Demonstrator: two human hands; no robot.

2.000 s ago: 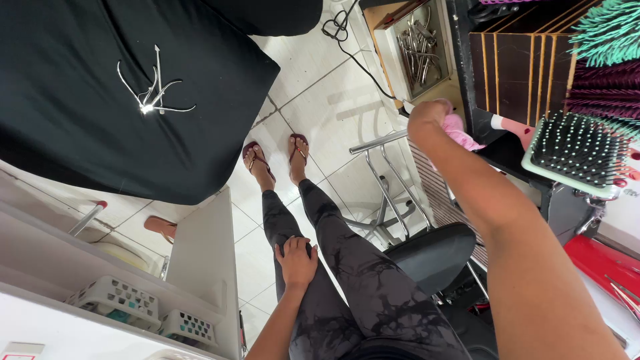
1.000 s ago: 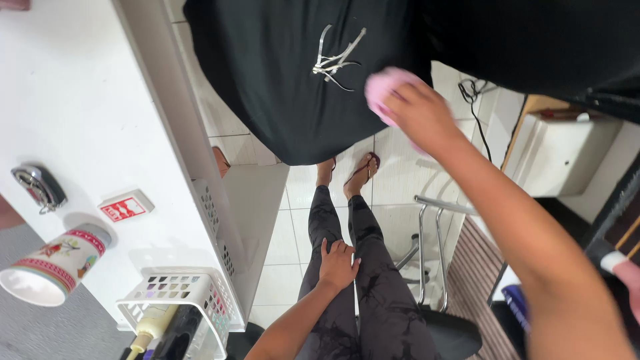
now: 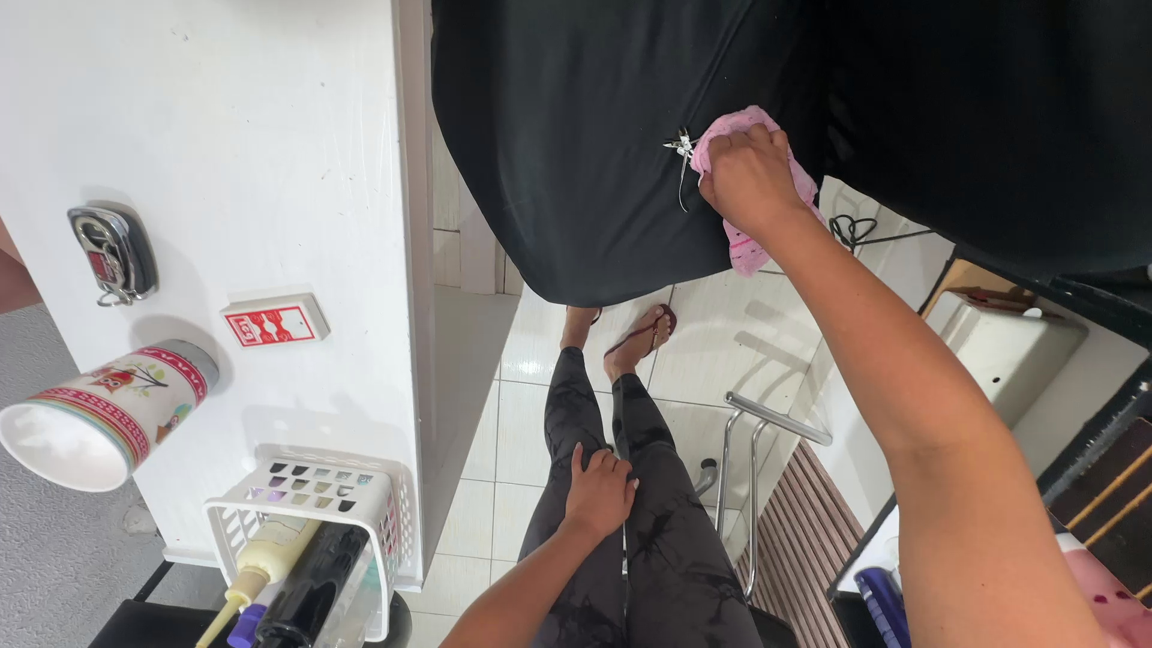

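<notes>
My right hand (image 3: 751, 178) grips a pink cloth (image 3: 740, 252) against a black salon cape (image 3: 576, 180). The cloth touches or partly covers a few metal hair clips (image 3: 684, 155) lying on the cape, so their right ends are hidden. My left hand (image 3: 600, 490) rests with fingers somewhat spread on the dark patterned leggings over my thigh, holding nothing.
On the white counter (image 3: 297, 207) at left are an owl-patterned cup (image 3: 117, 405), a small red-and-white box (image 3: 274, 324), a metal clipper-like object (image 3: 112, 254) and a white basket (image 3: 315, 486) of bottles. A metal-framed stool (image 3: 778, 418) and an open drawer (image 3: 1008, 346) stand right.
My right hand was over at the drawer side with the pink cloth; it has come to the cape and now reaches the clips. My left hand stays on my leg. The view has swung left.
</notes>
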